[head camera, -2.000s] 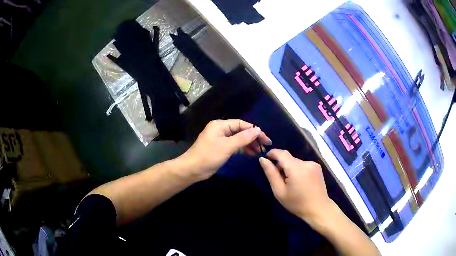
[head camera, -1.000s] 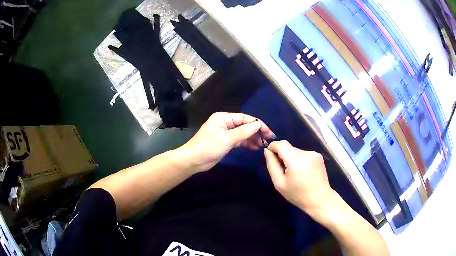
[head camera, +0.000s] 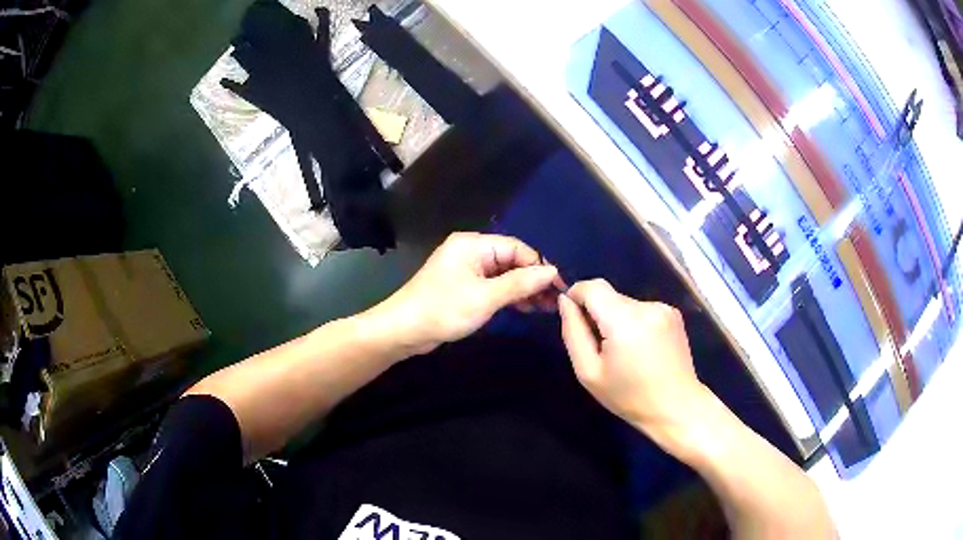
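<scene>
My left hand (head camera: 475, 290) and my right hand (head camera: 631, 353) are fingertip to fingertip below the table's near edge. They pinch a tiny black strip (head camera: 563, 286) between them; most of it is hidden by the fingers. The blue-tinted clear sewing template (head camera: 787, 158) lies on the white table to the right, clear of both hands. Black cut pieces lie in its near band, with pink bars and U shapes (head camera: 758, 240) showing around narrow black strips. Another dark piece (head camera: 829, 380) lies at the template's lower end.
A black garment heap (head camera: 327, 127) lies on a clear plastic bag (head camera: 253, 153) beyond my left hand. A cardboard carton (head camera: 106, 316) stands on the green floor at the left. Small black snips (head camera: 909, 114) lie at the template's far side. The table edge runs diagonally beside my right hand.
The view has shifted, so the template and the garment heap sit differently in the picture. My fingertips have drawn closer together, and less of the black strip shows between them.
</scene>
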